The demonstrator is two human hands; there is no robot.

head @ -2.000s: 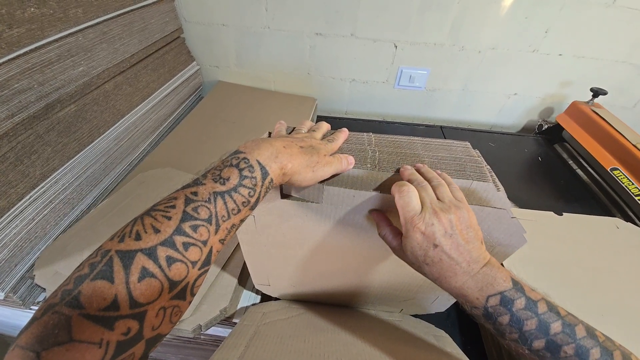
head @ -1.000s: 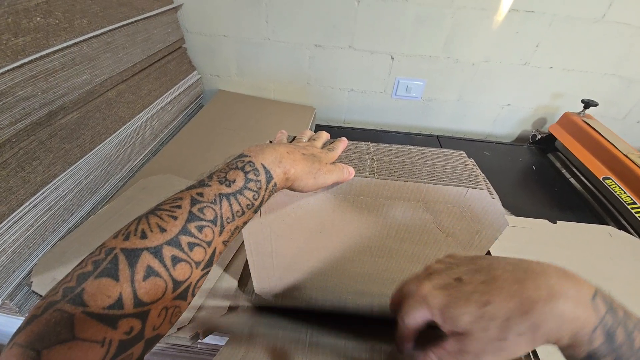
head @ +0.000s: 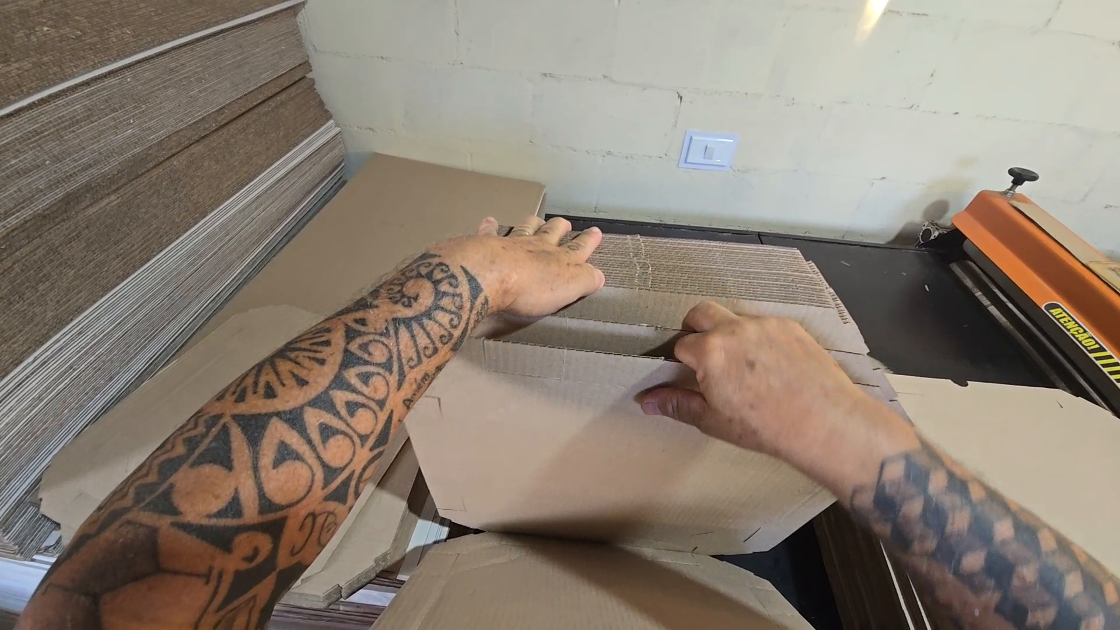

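Observation:
A fanned stack of die-cut corrugated cardboard sheets lies on the black table. My left hand rests flat on the stack's left end, fingers spread. With thumb in front and fingers behind, my right hand pinches the upper edge of the nearest cardboard sheet, which is tilted toward me, with a gap behind its edge. Another cut cardboard piece lies below it at the bottom of the view.
Tall piles of corrugated board stand at the left. A large cardboard sheet lies behind my left arm, and a flat cut sheet lies at the right. An orange machine stands on the black tabletop, near the wall with a switch.
My right hand was low at the right, blurred, one second ago; now it is up at the stack, gripping a sheet's edge. My left hand has stayed on the stack.

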